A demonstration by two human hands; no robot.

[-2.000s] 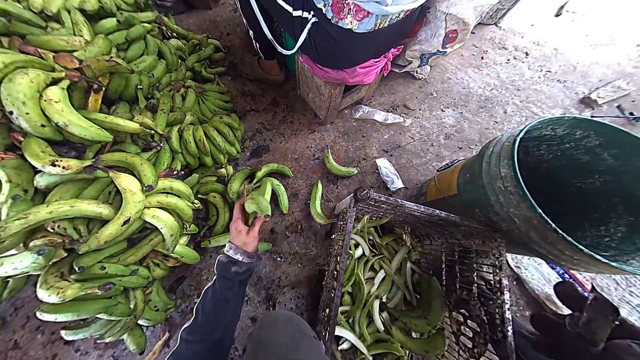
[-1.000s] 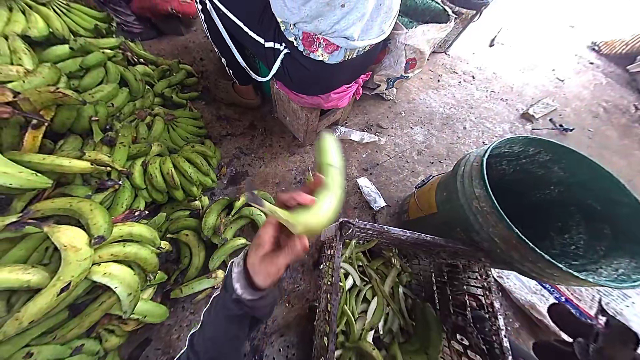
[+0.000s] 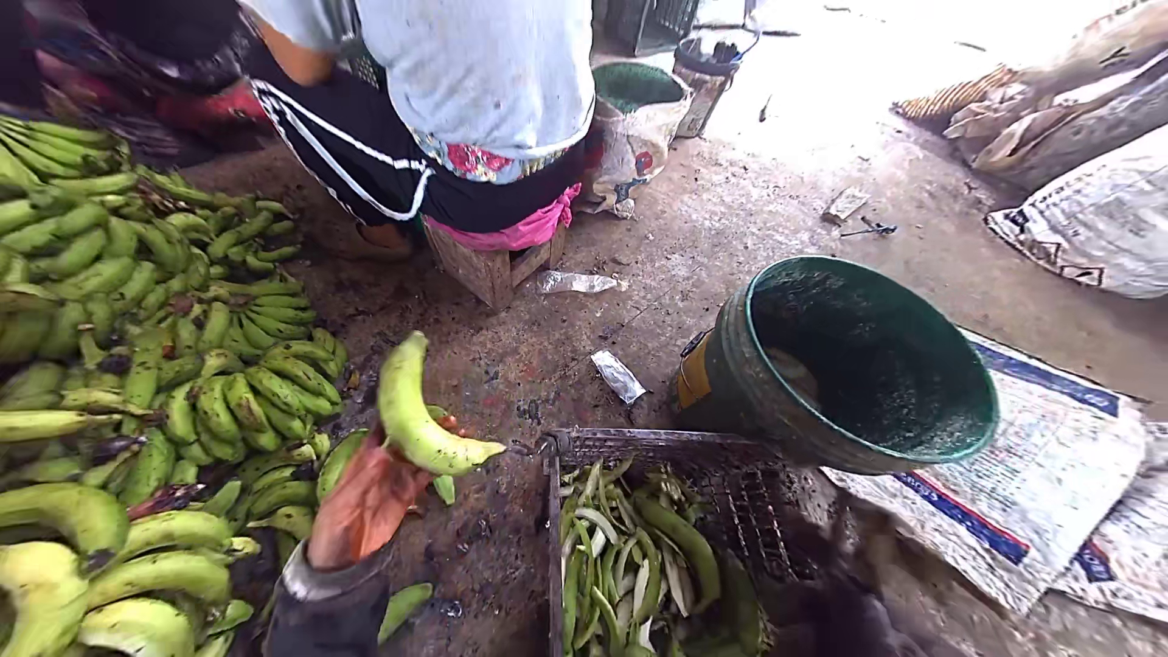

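Note:
My left hand (image 3: 379,497), in a dark sleeve, holds a single green plantain (image 3: 412,415) above the dirty floor, between the plantain pile and the crate. Green plantains in bunches (image 3: 228,401) are heaped along the left side. A dark plastic crate (image 3: 657,442) at bottom centre contains green peels (image 3: 620,566) and what looks like a whole plantain (image 3: 684,543). Over the crate's right part is a dark, blurred shape that appears to be my right hand (image 3: 821,593) in a dark glove; its fingers and anything in them cannot be made out.
A large green bucket (image 3: 871,365) stands right of the crate, beside printed sacks (image 3: 1013,456) on the floor. A person (image 3: 493,91) sits ahead on a wooden crate (image 3: 479,269). Plastic litter (image 3: 619,377) lies between. Filled sacks (image 3: 1095,201) rest at far right.
My left hand was down at the loose plantains beside the pile two seconds ago; it has since lifted a plantain and turned it. The view has shifted.

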